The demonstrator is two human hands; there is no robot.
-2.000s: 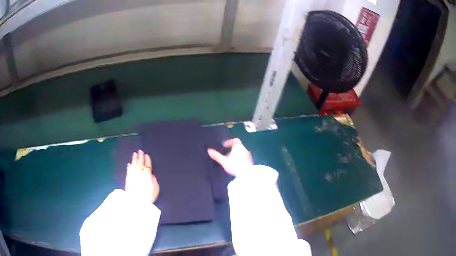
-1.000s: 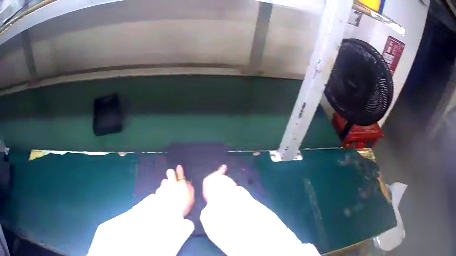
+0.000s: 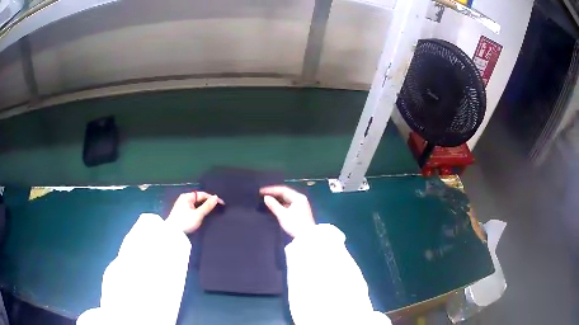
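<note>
A dark purple-grey box blank (image 3: 242, 254) lies on the green bench in front of me, its long side running away from me. My left hand (image 3: 195, 211) is at its left edge, thumb and fingertips pinching a side flap. My right hand (image 3: 289, 206) is at the right edge at the same height, thumb and fingertips pinching the flap there. The far end of the blank reaches past the bench seam. The flap parts under the fingers are partly hidden.
A small black folded tray (image 3: 101, 141) sits on the far left of the green bench (image 3: 343, 254). A white metal post (image 3: 374, 114) stands right of centre. A black fan (image 3: 441, 92) and red stool (image 3: 444, 154) are behind it. White plastic (image 3: 487, 279) hangs at the right end.
My hands have moved apart from the middle of the blank to its two side edges. The side parts now lie closer in along the blank. The camera view has also shifted.
</note>
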